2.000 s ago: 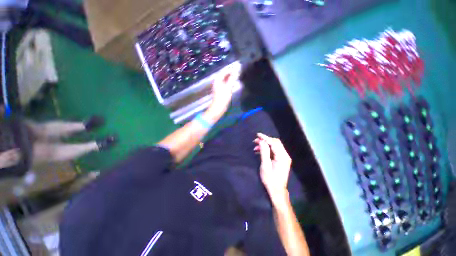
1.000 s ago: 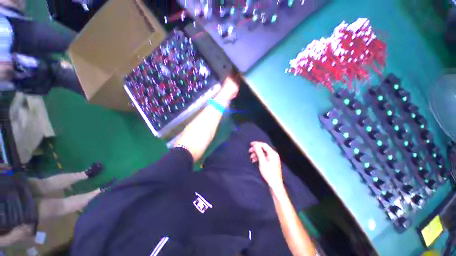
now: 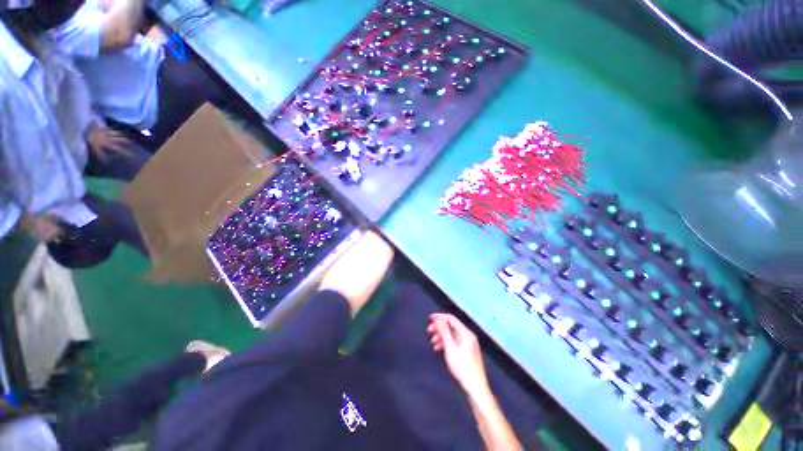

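Note:
A tray of wired black units (image 3: 231,286) with red leads and a pale edge lies below the bench at left. My left hand (image 3: 377,247) is by its right corner at the bench edge; its fingers are hidden. My right hand (image 3: 453,339) is over my lap, loosely curled with fingers slightly apart, and nothing shows in it. A dark shallow tray (image 3: 387,198) on the bench bears scattered wired units, touching or beside the lower tray's upper corner.
Red lead wires (image 3: 519,176) with white ends lie piled on the green mat (image 3: 445,255). Rows of black modules (image 3: 625,299) stand right of them. An open carton (image 3: 198,181) is at left, with people beyond. A clear hood (image 3: 748,203) and yellow square (image 3: 751,429) are at right.
The view has shifted, showing more of the dark bench tray and people at left. My left hand stays by the lower tray's corner, now less visible. My right hand stays over my lap.

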